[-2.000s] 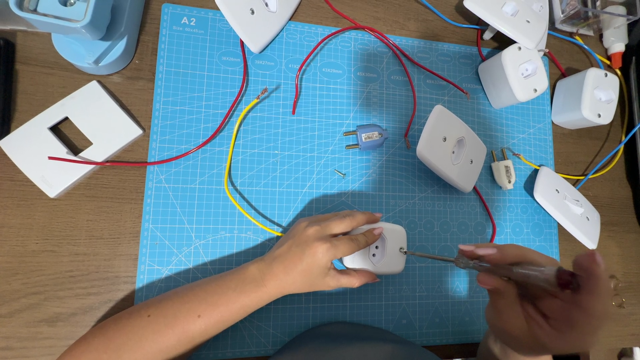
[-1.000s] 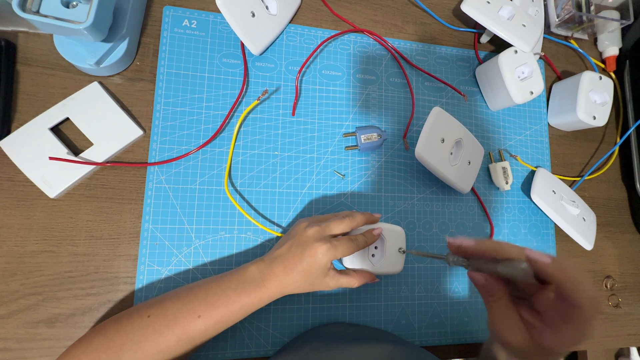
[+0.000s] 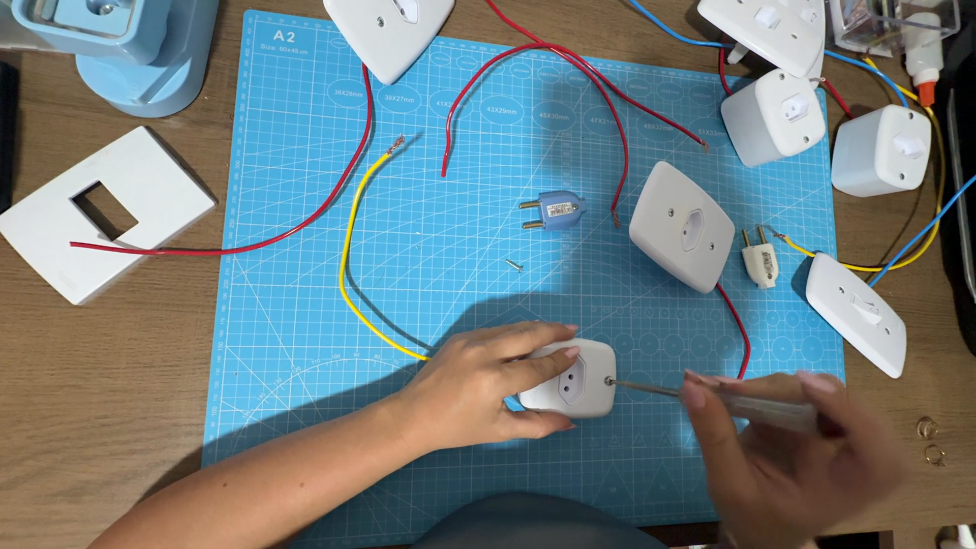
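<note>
My left hand (image 3: 488, 381) grips a white surface-mount power outlet (image 3: 598, 393) on the blue cutting mat (image 3: 305, 473), fingers across its face. A yellow wire (image 3: 347, 267) with a frayed bare copper end runs from under that hand. In my right hand (image 3: 793, 450) is a screwdriver (image 3: 755, 404) with a translucent handle; its tip meets the screw (image 3: 608, 380) at the outlet's right side. A loose screw (image 3: 514, 265) lies on the mat above the outlet, below a blue plug (image 3: 560, 210). Part of the right hand is blurred.
A white outlet plate (image 3: 682, 226), a white plug (image 3: 759, 263) and a switch plate (image 3: 855, 314) lie at right. Boxed outlets (image 3: 774, 118) and a glue bottle (image 3: 924, 57) stand beyond. Red wires (image 3: 534, 46) cross the mat's top. A white frame (image 3: 152, 198) lies left; two rings (image 3: 930, 442) lie right.
The fingers of my right hand have shifted around the screwdriver's handle, while the tip stays at the outlet's screw. My left hand keeps its hold.
</note>
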